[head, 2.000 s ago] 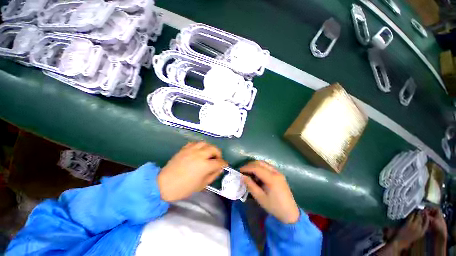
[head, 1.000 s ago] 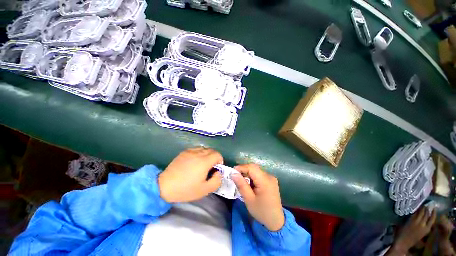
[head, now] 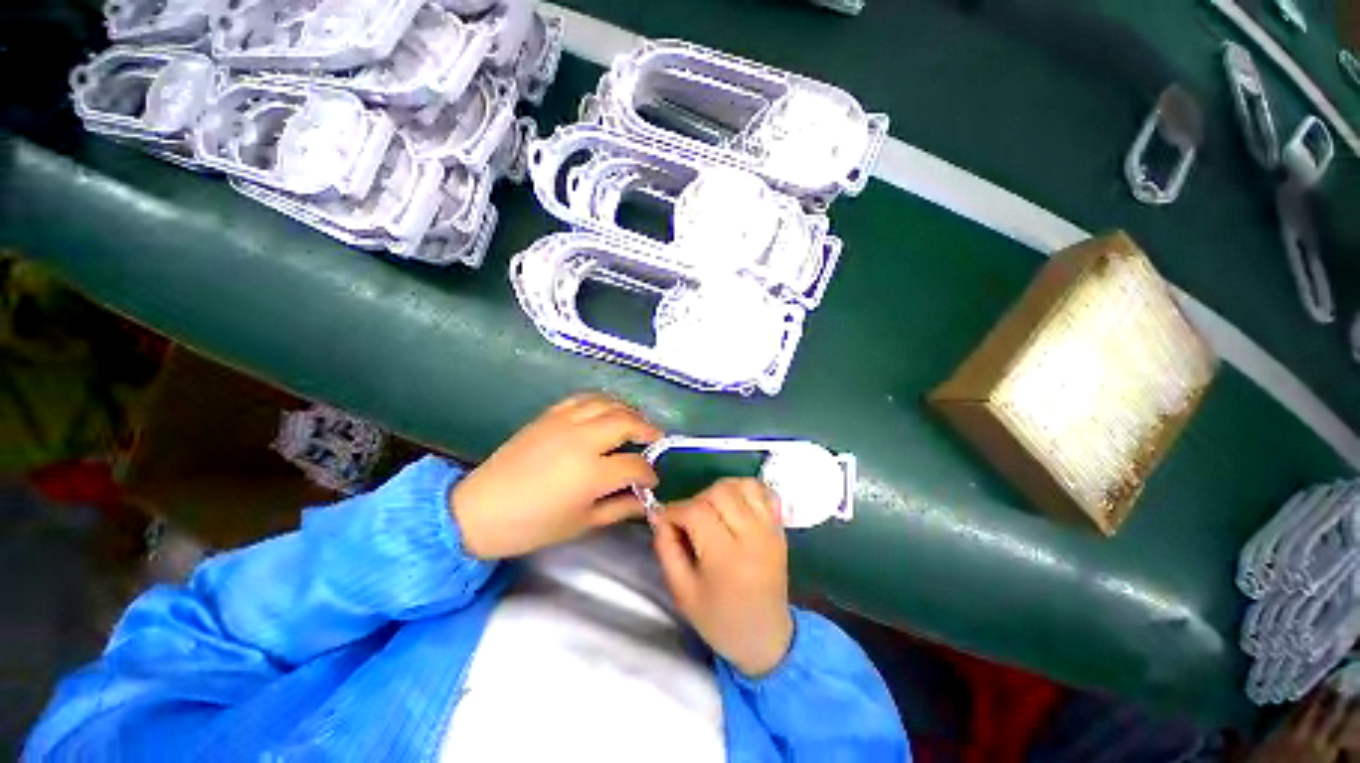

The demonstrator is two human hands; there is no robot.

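A white plastic frame (head: 810,482) with a long oval opening and a solid round end lies over the green bench edge, its round end to the right. My left hand (head: 555,474) grips the frame's left end between thumb and fingers. My right hand (head: 722,564) is at the frame's lower side near that same end, fingertips close together and touching it. Whether a small part is between the fingertips cannot be seen. Three nested piles of frames (head: 731,336) lie directly ahead of my hands.
Large overlapping frame stacks (head: 321,142) stand at the left. An open cardboard box (head: 1029,365) with pale contents is right of my hands. Loose frames (head: 1162,146) lie on the far belt. Another frame stack (head: 1305,589) is at the far right. White parts (head: 328,444) show below the bench.
The view has shifted. The frame, earlier held between both hands and mostly covered, now reaches out to the right with its round end exposed. My right hand has moved toward my left hand.
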